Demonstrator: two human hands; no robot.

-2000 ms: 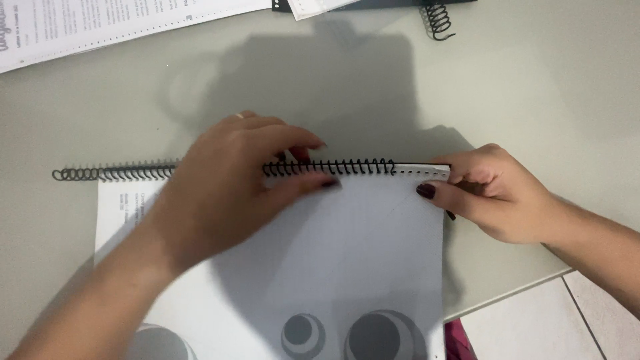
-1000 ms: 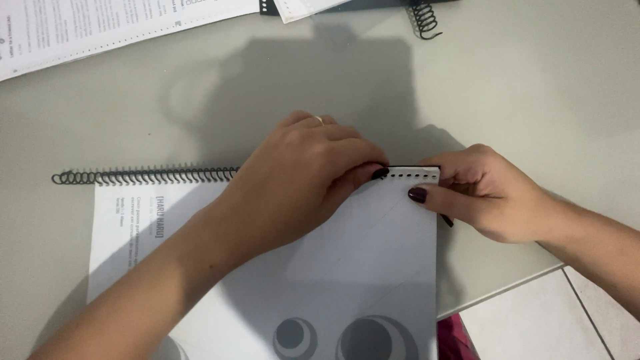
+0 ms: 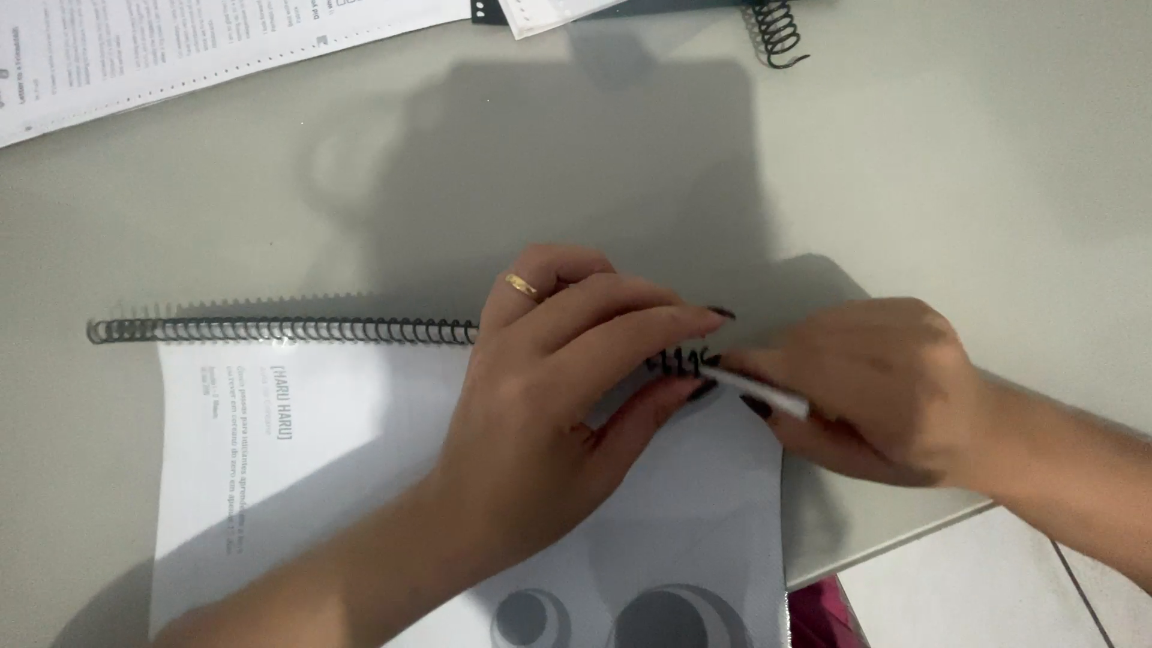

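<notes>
A black spiral binding coil [image 3: 387, 331] runs along the punched top edge of a stack of printed sheets [image 3: 360, 486], its left end sticking out past the paper. My left hand [image 3: 576, 360], a ring on one finger, pinches the coil near the stack's right corner between thumb and fingers. My right hand [image 3: 864, 387] is blurred at that corner, thumb and fingers close together at the edge. A thin pale strip [image 3: 760, 391], perhaps a lifted paper edge, shows between the two hands. Whether my right hand grips it is unclear.
More punched printed sheets [image 3: 225, 54] lie at the upper left. Another black coil [image 3: 778, 36] and a dark punched cover [image 3: 486, 11] with a pale sheet on it are at the top. The grey table's edge [image 3: 891, 544] runs at lower right, above floor tiles and pink fabric.
My left hand has moved right along the stack's edge, and the coil now shows near the right corner. The right hand has shifted at the corner, where the pale strip has come into view.
</notes>
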